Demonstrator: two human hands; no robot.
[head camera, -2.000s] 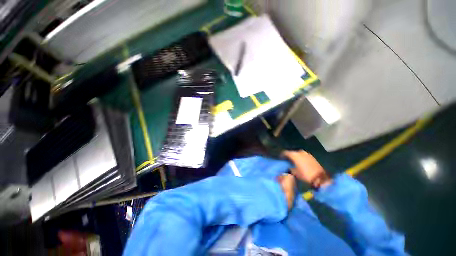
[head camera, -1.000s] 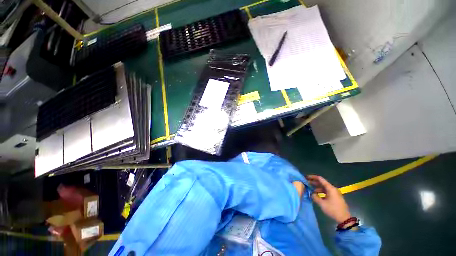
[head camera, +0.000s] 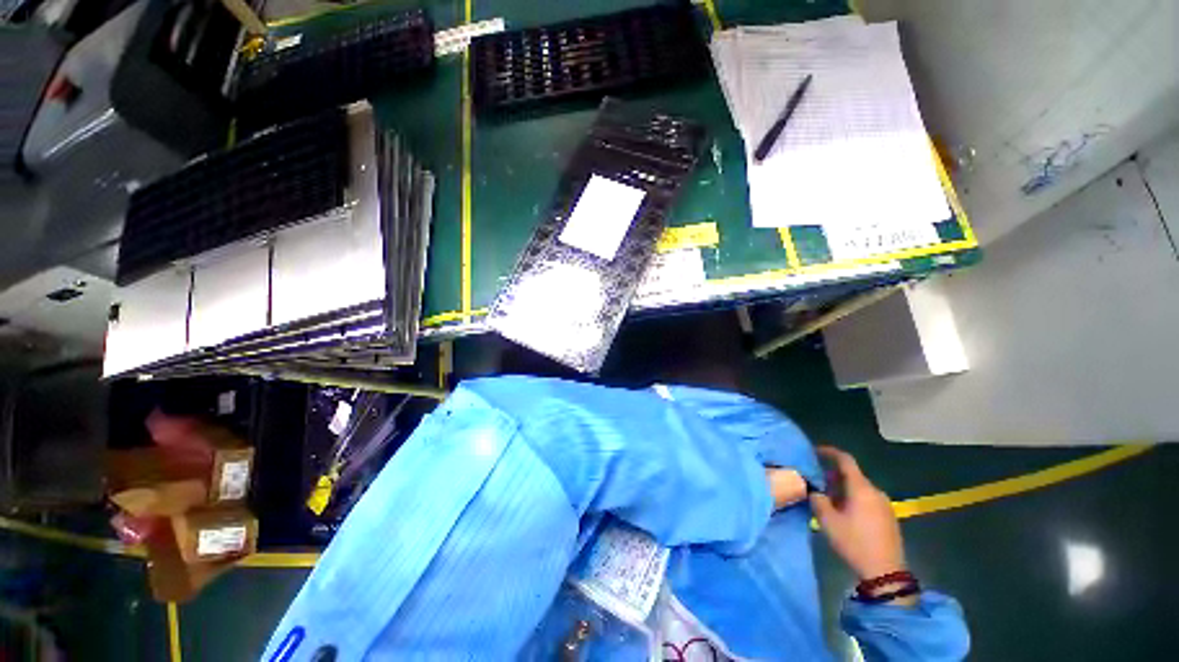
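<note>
A stack of black trays in clear crinkled wrap lies slanted on the green bench, its near end over the front edge, with a white label on top. My left arm crosses my body to the right; only a small part of my left hand shows past the cuff, its fingers hidden. My right hand, with a dark red bracelet at the wrist, is bent beside it at my blue coat. A small dark spot shows by its fingers; I cannot tell whether it holds anything. Both hands are off the bench.
Layered metal plates bearing a black tray stand at left. Another black tray lies at the back. Paper forms with a black pen lie at right. Cardboard boxes sit low left. A white cabinet is at right.
The view has turned and steadied, so the bench sits further right and higher. My right hand has moved down and right from its first position and stays close to my left cuff.
</note>
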